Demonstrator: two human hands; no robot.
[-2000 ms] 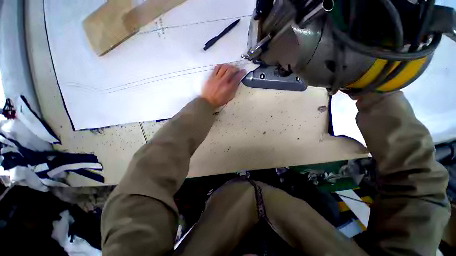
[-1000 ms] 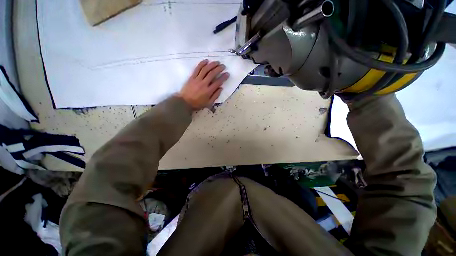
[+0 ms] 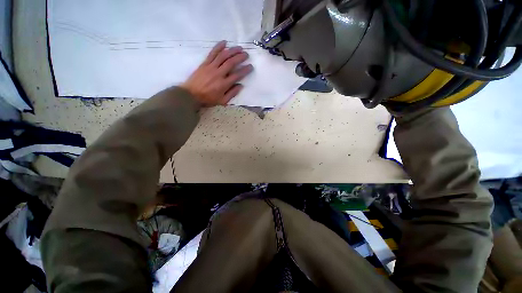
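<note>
The grey cutting machine [image 3: 355,54] with its yellow band stands at the upper right, its front parts at the pencilled lines on the white paper marker [image 3: 143,71]. A dark edge shows along the paper's left side. Part of the base plate [image 3: 316,85] shows below the machine. My left hand [image 3: 218,75] lies flat on the paper, fingers spread, left of the machine's front. My right hand is hidden behind the motor housing; only its sleeve shows.
The speckled cream table [image 3: 275,146] runs along the front. Navy and white waste strips [image 3: 43,143] lie at the left edge. Another white paper piece [image 3: 486,131] lies at the right. Grey cable [image 3: 435,66] loops over the motor. Scraps lie below the table.
My left hand has moved left, away from the machine's front, and lies flatter. The paper sits higher in view; the pen and wooden pattern piece have left the picture. More paper now covers the base plate.
</note>
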